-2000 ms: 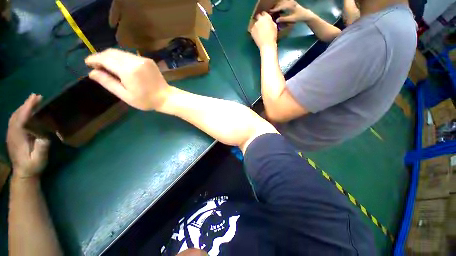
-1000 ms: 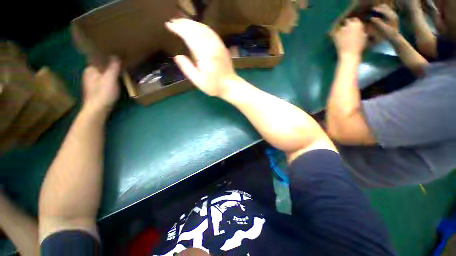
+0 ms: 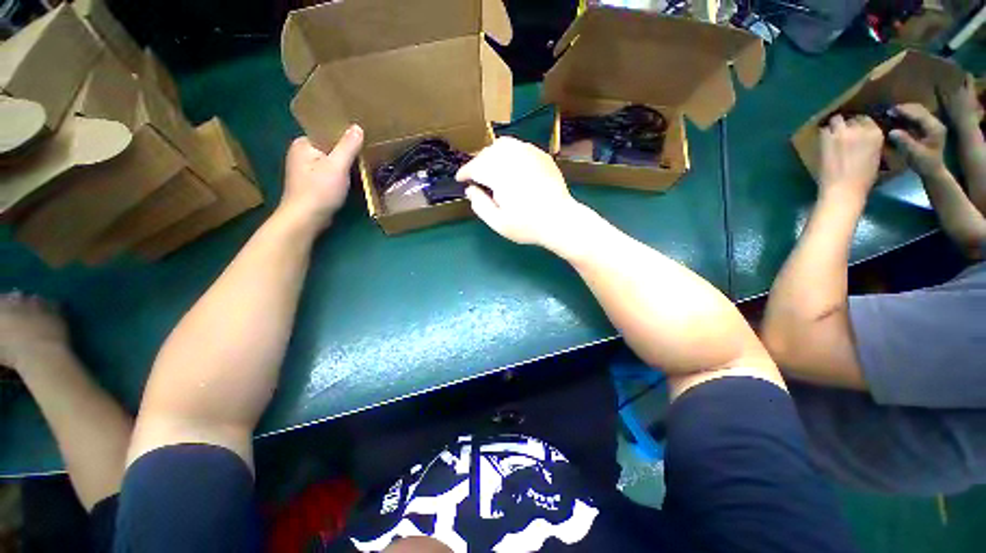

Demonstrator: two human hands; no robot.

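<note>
An open brown mailer box (image 3: 424,219) stands in front of me, its lid with ear flaps raised behind it. Black coiled cable (image 3: 416,162), a solid black block (image 3: 444,190) and a shiny clear bag (image 3: 402,198) lie in its tray. My left hand (image 3: 321,173) is at the box's left side, thumb up at the wall. My right hand (image 3: 519,191) is at the tray's right side, fingertips bent at the black block; whether they grip it is unclear. A second open mailer box (image 3: 622,175) with black cable stands to the right.
Stacked brown mailer boxes (image 3: 130,162) are at the left. Another person's hand (image 3: 32,329) is at the left edge. At the right, another person's hands (image 3: 851,151) are in a neighbour's mailer box (image 3: 809,142). White cables lie at the back. The bench edge runs in front of me.
The box has turned from tilted to standing squarely open before me. My left hand is at its left wall, and my right hand has come down to the tray's contents. The camera view has shifted.
</note>
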